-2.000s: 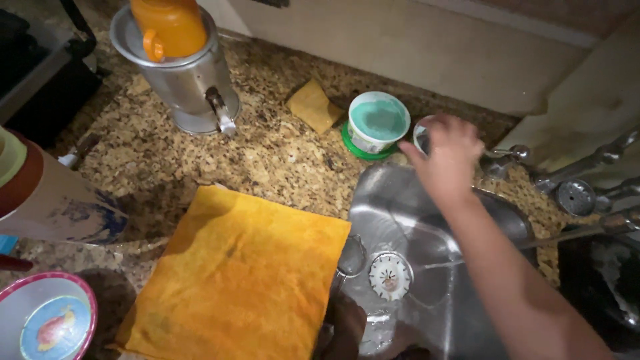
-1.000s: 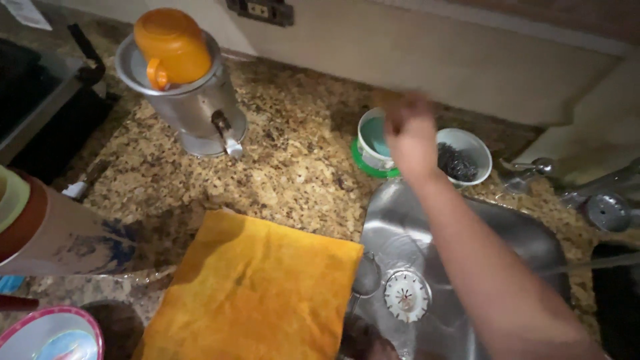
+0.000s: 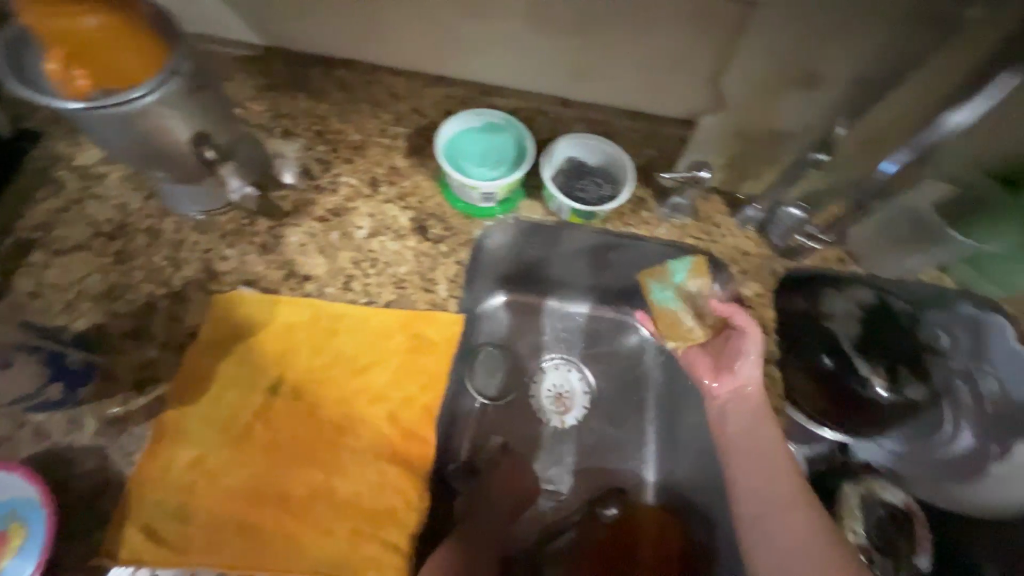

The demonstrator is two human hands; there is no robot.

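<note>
My right hand [image 3: 730, 352], palm up over the right side of the steel sink [image 3: 616, 336], holds a yellowish sponge [image 3: 678, 302] smeared with green paste. Low in the sink, in shadow, my left hand [image 3: 500, 488] is dim and blurred; whether it holds anything cannot be told. Near it lies a dark object with a metal part [image 3: 610, 508]. A white drain strainer [image 3: 562, 392] sits at the sink's bottom, beside a small round metal item [image 3: 490, 374]. Behind the sink stand a tub of green paste [image 3: 485, 152] on a green lid and a white tub [image 3: 588, 178] holding dark scouring wool.
An orange cloth [image 3: 296, 424] lies on the granite counter [image 3: 344, 216] left of the sink. At the upper left a metal pot [image 3: 152, 136] carries an orange cup [image 3: 96, 48]. Faucet taps [image 3: 792, 224] rise behind the sink, and dark cookware [image 3: 856, 352] stands at the right.
My right hand has moved from the tubs to over the sink's right side and now shows the sponge with green paste on it. The view has shifted right.
</note>
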